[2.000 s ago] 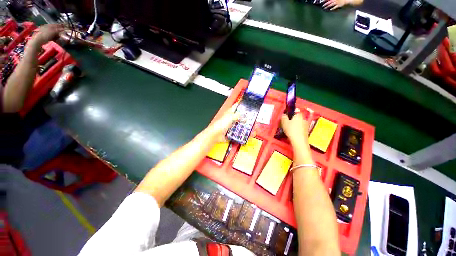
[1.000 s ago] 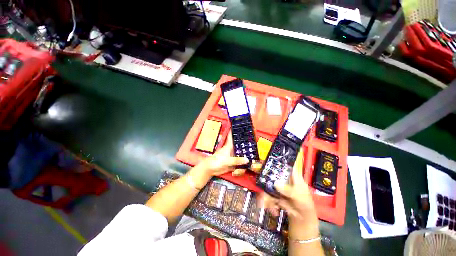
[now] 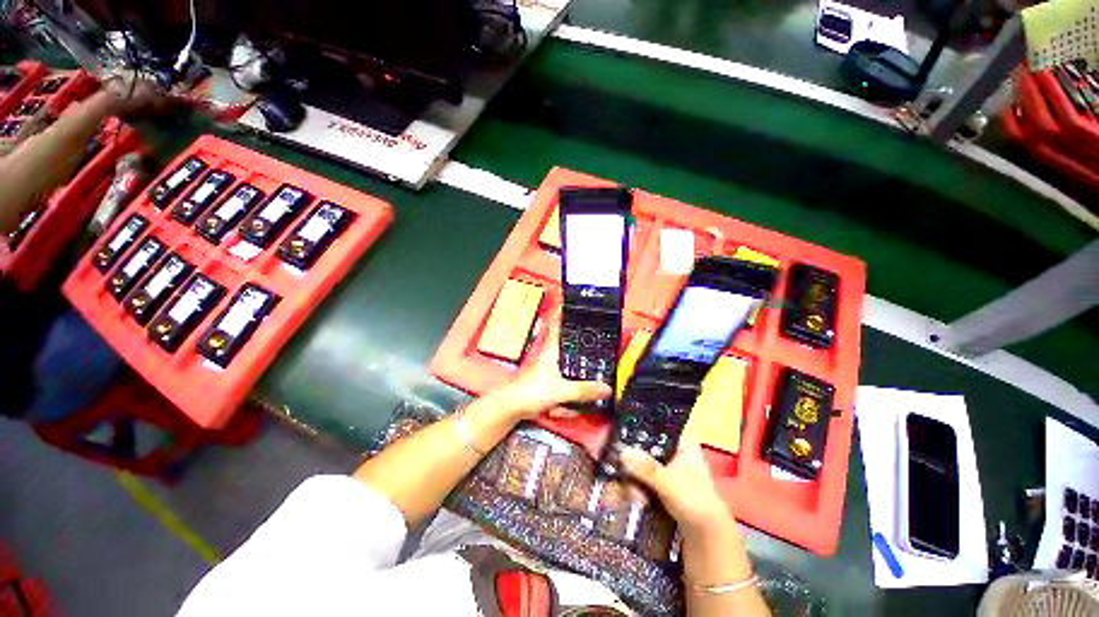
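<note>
My left hand (image 3: 557,388) holds an open black flip phone (image 3: 593,277) upright by its keypad end, its white screen lit. My right hand (image 3: 681,476) holds a second open flip phone (image 3: 699,319), tilted to the right, its screen also lit; it is slightly blurred. Both phones are above a red tray (image 3: 470,350). In the tray lie closed phones with yellow faces (image 3: 512,318) and, at the right, two with black faces and gold print (image 3: 798,419). A white slip (image 3: 676,251) shows in a back pocket.
A second red tray (image 3: 223,392) with black phones in two rows is on the left, near another person's arm (image 3: 54,157). Wrapped dark pieces (image 3: 542,476) lie at the near bench edge. A smartphone (image 3: 930,482) rests on white paper at right. A grey post (image 3: 1024,301) stands behind.
The second red tray has appeared on the left. My hands still hold both open phones; the left phone is more upright and the right phone has shifted slightly left and down.
</note>
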